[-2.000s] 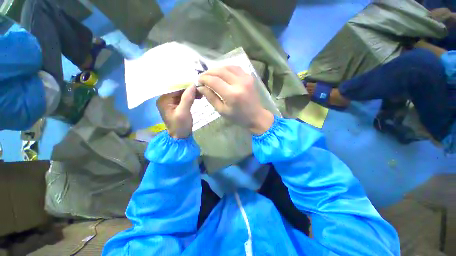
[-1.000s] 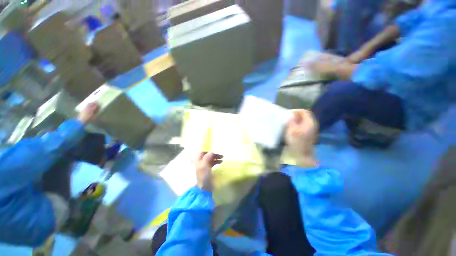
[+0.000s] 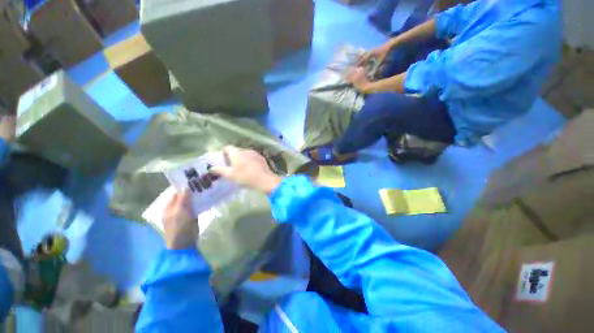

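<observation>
A white shipping label with bold black print [image 3: 207, 184] lies over a grey-green wrapped parcel [image 3: 238, 227] in front of me. My left hand [image 3: 180, 218] is at the label's lower left edge, thumb and fingers closed on it. My right hand [image 3: 247, 169] has its fingertips at the label's upper right edge. Whether the label is stuck down cannot be told. Another white sheet [image 3: 155, 209] shows beneath, left of my left hand. A crumpled grey-green sack [image 3: 146, 162] spreads behind and left of the parcel.
Yellow backing sheets lie on the blue floor [image 3: 413, 201] at right. A seated person [image 3: 482, 71] handles a grey-green parcel [image 3: 332, 97]. A tall wrapped carton [image 3: 208, 58] stands ahead, another [image 3: 62, 117] at left. Labelled brown cardboard [image 3: 501, 286] is at lower right.
The view has swung right. The yellow sheet between my hands is gone from there, and one lies on the floor at right. My hands have come together at the label over the parcel.
</observation>
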